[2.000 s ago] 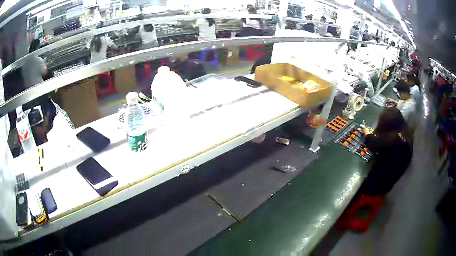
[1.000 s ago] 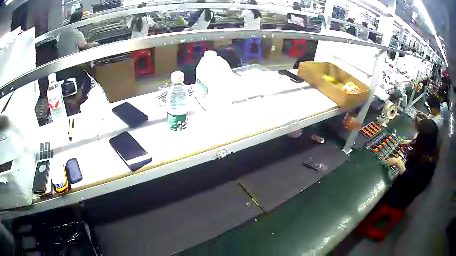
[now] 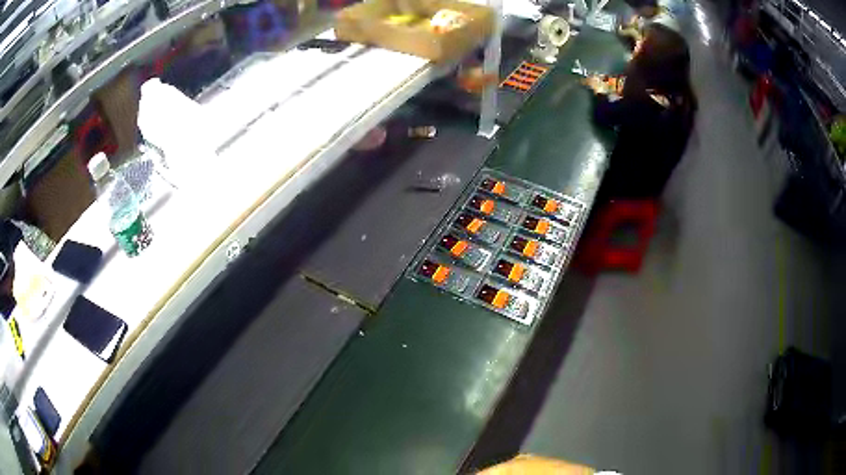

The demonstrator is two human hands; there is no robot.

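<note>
A clear moulded tray point(image 3: 422, 269) lies on the green belt point(image 3: 408, 371), nearest in front of me. It holds several dark phone units point(image 3: 533, 248) in two rows, each with an orange band and a grey lower part. A blurred tan shape point(image 3: 533, 466) is cut off by the bottom edge. It may be part of my right hand, but its fingers and any hold cannot be made out. My left hand is out of the picture. No hand touches the tray.
The dark grey surface point(image 3: 278, 343) runs beside the belt, under a white shelf point(image 3: 269, 116) with phones point(image 3: 95, 328), a bottle point(image 3: 130, 223) and a box point(image 3: 408, 35). A worker point(image 3: 654, 121) sits ahead on a red stool point(image 3: 620, 239), near another orange-marked tray point(image 3: 525, 78).
The view has swung right and down. The filled tray now lies nearer on the belt, away from the worker. The tan shape has appeared at the bottom; the black tray at lower left is out of view.
</note>
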